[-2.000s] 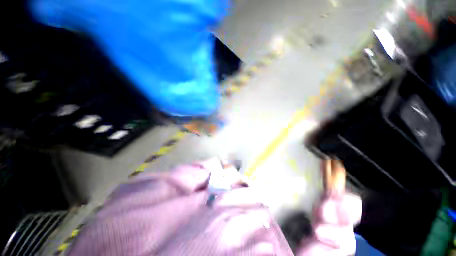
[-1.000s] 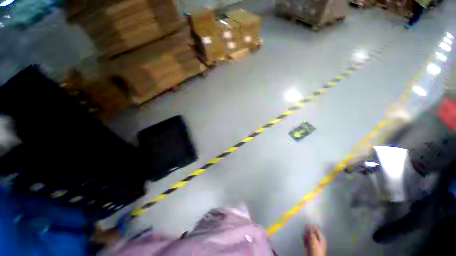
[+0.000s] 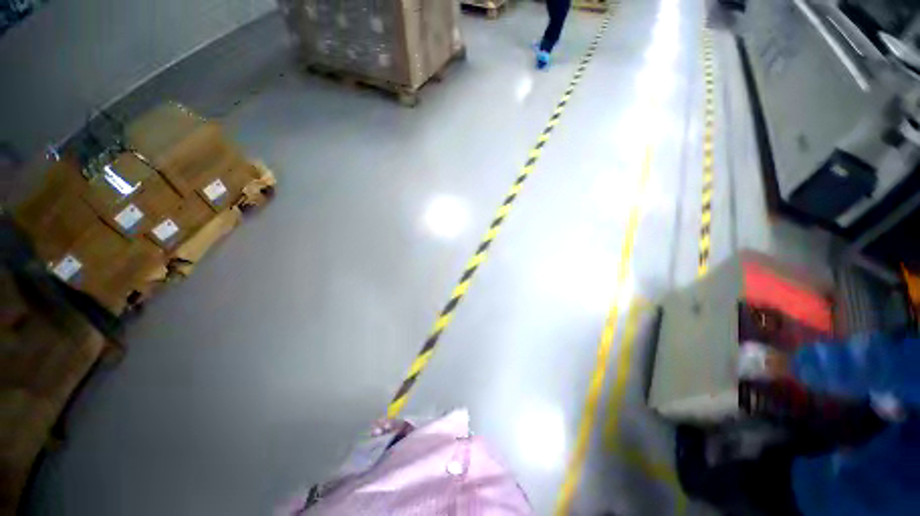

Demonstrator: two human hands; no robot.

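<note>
Neither of my hands shows in the head view. The front of my pink smock (image 3: 444, 474) shows at the bottom edge. Nearest in front of me is grey floor (image 3: 303, 343) with a yellow-black tape line (image 3: 471, 264) and a plain yellow line (image 3: 605, 348) running away from me.
Cardboard boxes (image 3: 151, 217) stand at the left, with a large wrapped carton stack (image 3: 388, 35) on a pallet behind. A grey box-shaped unit (image 3: 696, 348) with a red top and a person's blue sleeve (image 3: 847, 368) are at the right. Another person's leg (image 3: 553, 25) shows far ahead.
The view has moved forward along the lane. The black trays at the left have left the picture. The hand seen at the lower right before is out of view. The grey unit has come into view.
</note>
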